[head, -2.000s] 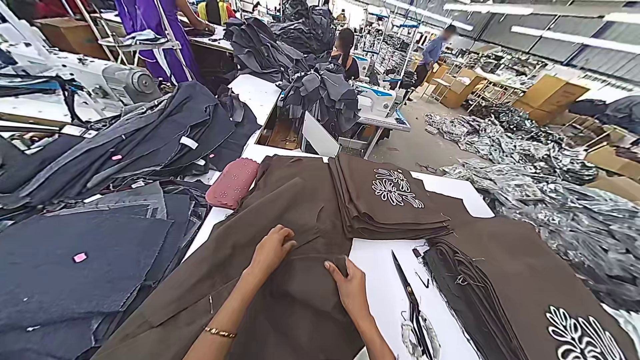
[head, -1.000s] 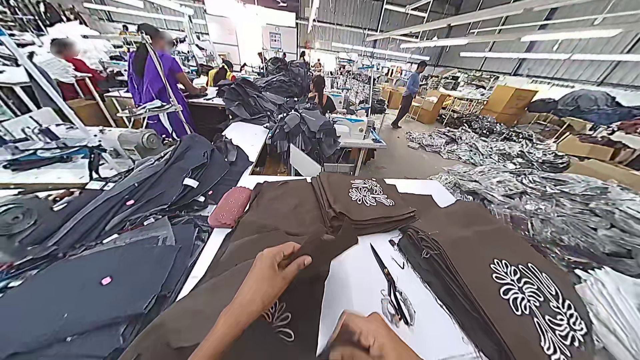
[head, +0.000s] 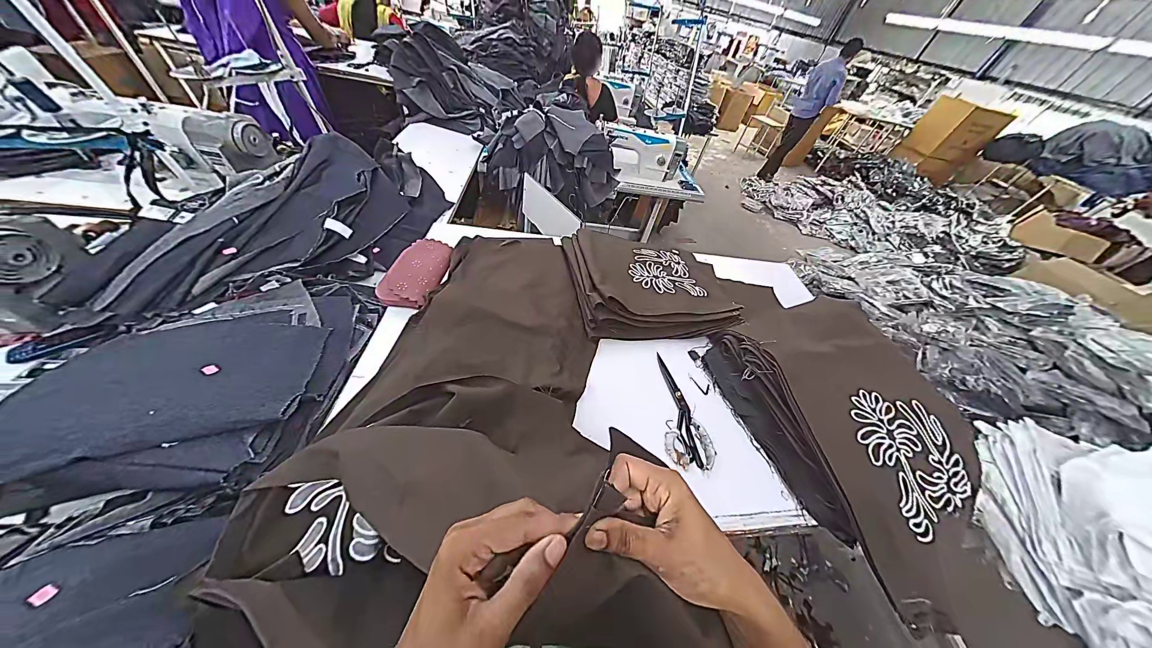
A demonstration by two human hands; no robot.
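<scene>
Brown fabric with a white embroidered motif lies over the white table and hangs toward me. My left hand pinches a folded edge of it between thumb and fingers. Close beside it on the right, my right hand grips the same edge. Black-bladed scissors with wrapped handles lie on the table, right of the fabric. Behind them sits a folded stack of brown embroidered pieces. More brown embroidered fabric drapes over the table's right side, beside a bundle of dark cut pieces.
A pink case sits at the table's back left. Dark grey fabric piles line the left, near a sewing machine. White cloth is at the right. A person in a blue shirt stands farther back; others are at tables behind.
My hands, apart in both earlier frames, are now close together with the fabric edge between them. The near fabric has been lifted and folded.
</scene>
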